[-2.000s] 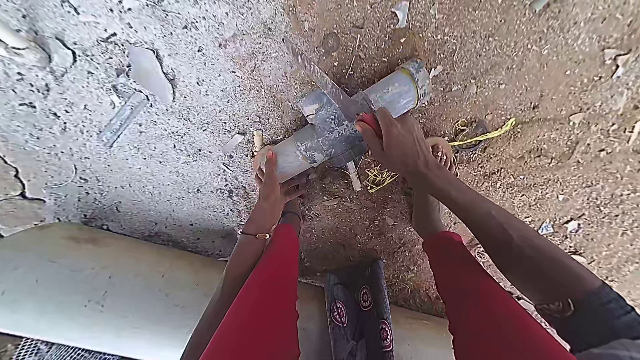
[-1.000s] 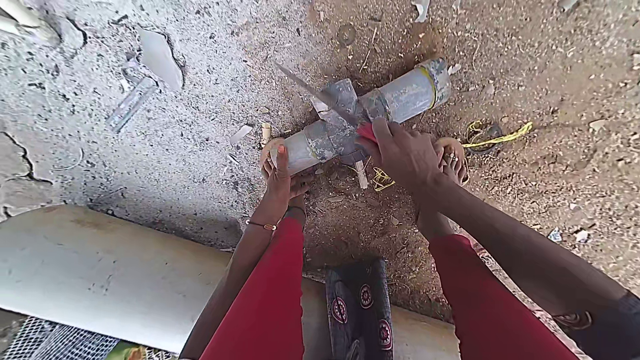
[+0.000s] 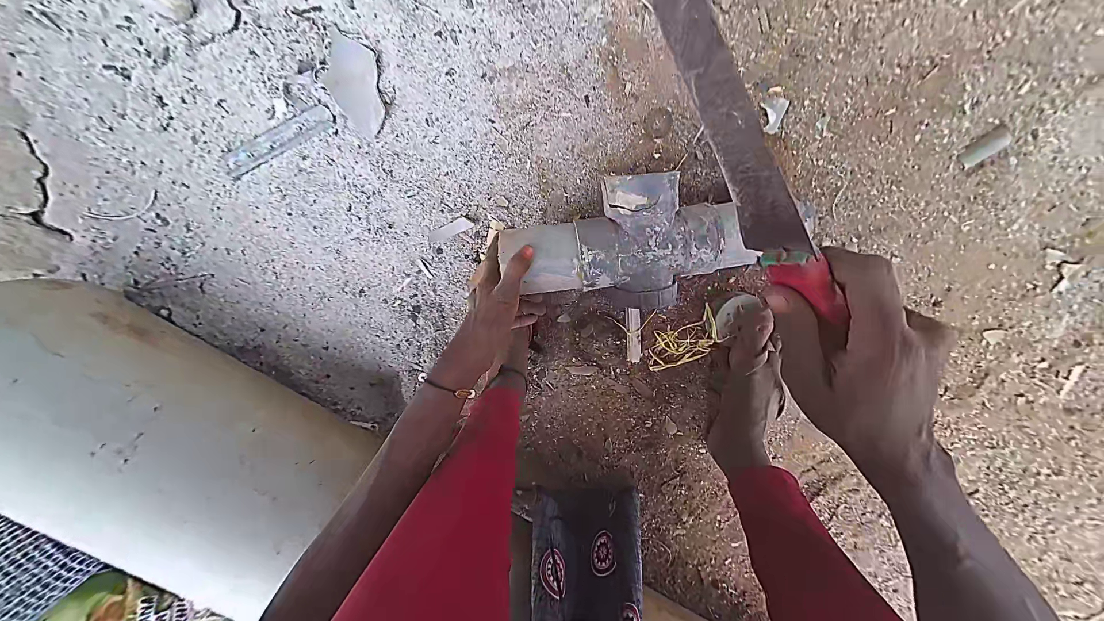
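Observation:
A grey plastic pipe fitting with side branches [image 3: 642, 237] lies low over the ground, joined to a pale pipe piece at its left. My left hand [image 3: 500, 297] grips that pale end, thumb on top. In my right hand [image 3: 871, 354] is the red handle of a wide-bladed hand saw [image 3: 742, 129]. The blade slants up and left from the hand and crosses the fitting's right part, hiding some of it. Whether the blade touches the pipe I cannot tell. My bare feet are near both ends of the fitting.
A large pale pipe [image 3: 164, 431] lies at lower left. Tangled yellow string [image 3: 681, 345] and a thin white strip [image 3: 634, 335] lie below the fitting. A clear flat strip [image 3: 280, 141], a white shard [image 3: 354, 86] and a short pipe piece [image 3: 985, 147] are on the ground. Dark patterned cloth [image 3: 586, 552] hangs at bottom centre.
The saw has swung from pointing up-left to a steeper angle and now crosses the right part of the pipe, where it earlier crossed the middle. The pipe lies more level. My left hand keeps its hold.

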